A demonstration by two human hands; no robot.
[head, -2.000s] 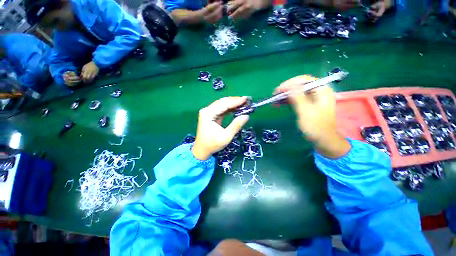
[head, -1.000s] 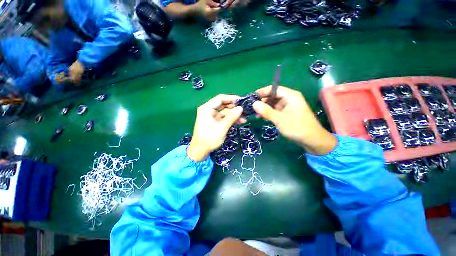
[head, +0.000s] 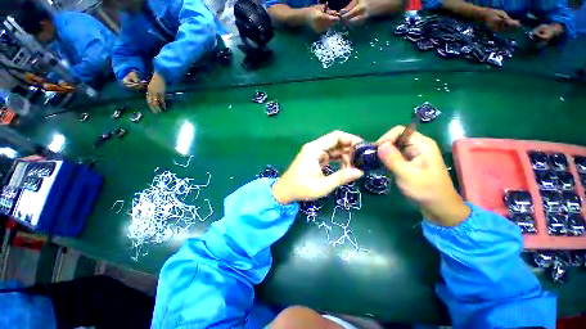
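Observation:
A black shiny housing (head: 366,156) is held up between my two hands, above the green belt. My left hand (head: 321,166) grips its left side with thumb and fingers. My right hand (head: 414,168) pinches its right side and also holds the dark tweezers (head: 405,136), which point up. Several black housings (head: 347,196) lie below my hands, partly hidden by them. A few loose white strands (head: 344,228) lie just in front of these housings. Whether a strand sits in the held housing is too small to tell.
A tangled white strand pile (head: 160,207) lies left, beside a blue box (head: 72,199). A pink-red tray (head: 491,186) with black units stands right, with more housings in front of it. Loose housings (head: 272,107) lie farther back. Coworkers, a black fan (head: 253,23) and a dark parts heap (head: 450,40) are across.
Two seconds ago the silver tweezers pointed at the housing; now they stand up in my right hand, whose fingers have closed on the housing. The view has shifted, so the scene sits farther right.

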